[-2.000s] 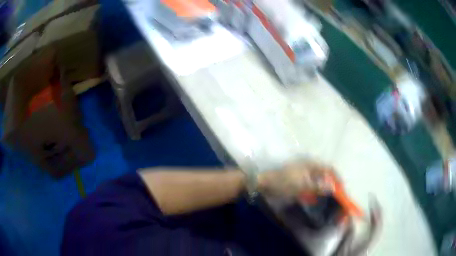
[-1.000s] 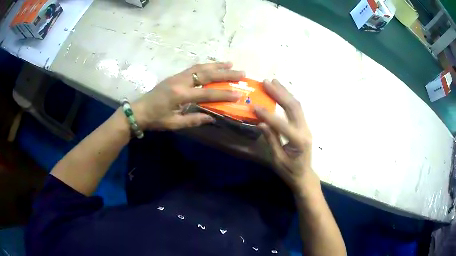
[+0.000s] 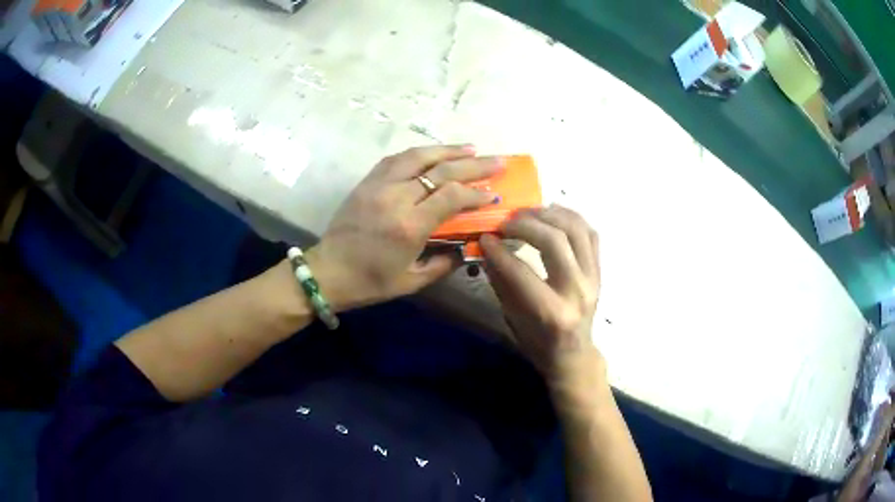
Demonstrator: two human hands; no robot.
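An orange-topped retail box (image 3: 518,180) lies on the white bench (image 3: 393,108) near its front edge, with its top face up. My left hand (image 3: 393,221) rests over the box's left part, fingers on the top and thumb at the near side. My right hand (image 3: 550,275) has its fingers at the near right edge, pinching at a small orange flap there. The fingers hide much of the box's near side.
Another retail box (image 3: 78,18) stands at the bench's far left. A green conveyor (image 3: 628,69) beyond carries an open retail box (image 3: 721,51) and another box (image 3: 842,212). A pale yellow-green tape roll (image 3: 793,65) is behind. A stool (image 3: 74,176) stands lower left. Someone's arm shows lower right.
Since a second ago, my left hand has shifted right and further over the box. My right hand's fingers have curled in at its near edge. Earlier, the view was blurred and turned towards cartons.
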